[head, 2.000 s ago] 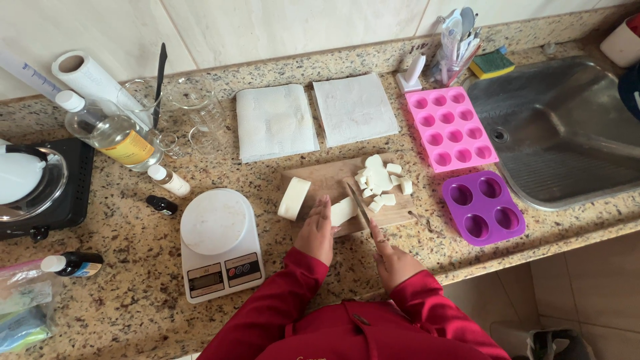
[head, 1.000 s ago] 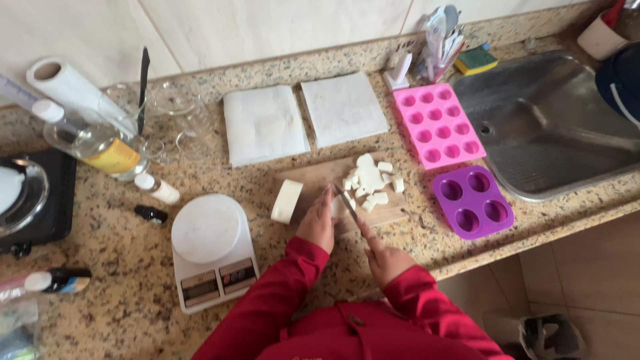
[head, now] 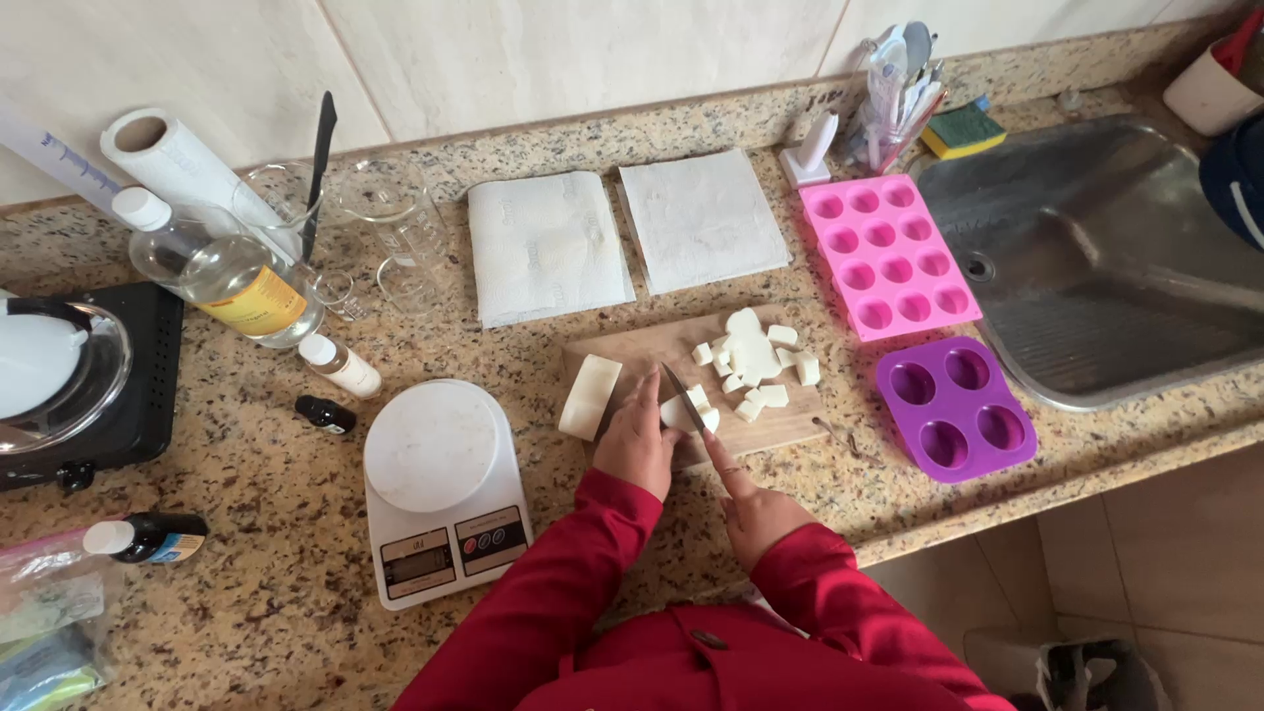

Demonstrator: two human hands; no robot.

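On a wooden cutting board (head: pixel 632 341) my left hand (head: pixel 637 441) holds a small white block (head: pixel 675 415) by its left side. My right hand (head: pixel 760 513) grips a knife (head: pixel 683 395), its blade lying across that block, the index finger stretched along it. A larger white block (head: pixel 591 397) rests at the board's left, beside my left fingers. Several white cubes and a flat irregular white piece (head: pixel 749 348) are spread over the board's right half. The knife's handle is mostly hidden in my right hand.
Left of the board stand a white digital scale (head: pixel 434 434), bottles and glass beakers. Folded paper towels (head: pixel 548 247) lie behind it. A pink silicone mold (head: pixel 892 252) and a purple one (head: pixel 956 410) are at the right, beside a steel sink (head: pixel 1096 257).
Two seconds ago the piece under the knife was longer; it is now shorter. Both hands have stayed at the board, the right hand still on the knife.
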